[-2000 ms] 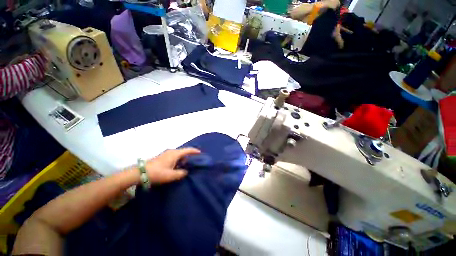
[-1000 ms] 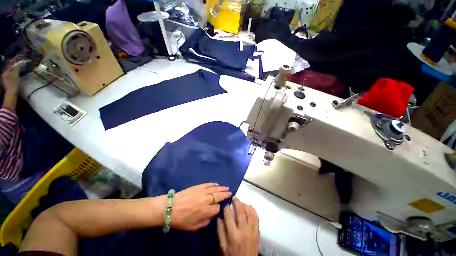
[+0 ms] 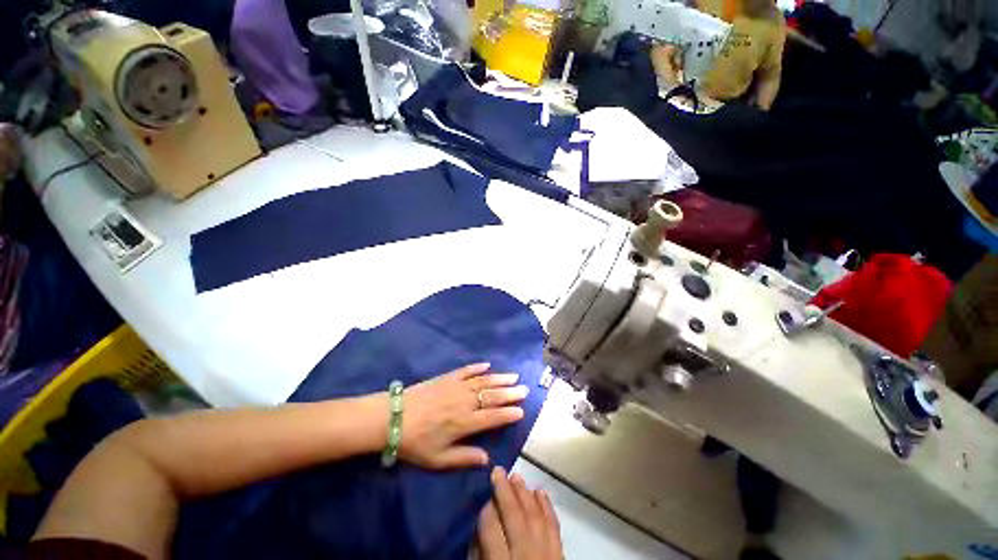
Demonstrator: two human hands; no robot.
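A navy cut piece (image 3: 361, 366) with a rounded end lies on the white table, its right edge by the lit needle area (image 3: 545, 375) of the sewing machine (image 3: 755, 383). My left hand (image 3: 460, 416), with a green bead bracelet and a ring, lies palm down on the piece, fingers a little spread and pointing to the needle. My right hand (image 3: 520, 520) is at the bottom, cut off by the picture's edge. Its fingertips touch the piece's right edge near my left thumb; whether it pinches the cloth is hidden.
A navy panel (image 3: 339, 224) lies flat on the table (image 3: 263, 328) beyond the piece. Behind are stacked navy pieces (image 3: 482, 120) and a red cloth (image 3: 892, 301). A beige machine (image 3: 164, 104) and small card (image 3: 124, 237) are at left, a yellow basket (image 3: 93, 377) at lower left. Another person (image 3: 744, 49) is behind.
My left hand has gone from gathering the cloth to lying flat on it, now closer to the needle. My right hand has come in at the bottom. The view has shifted.
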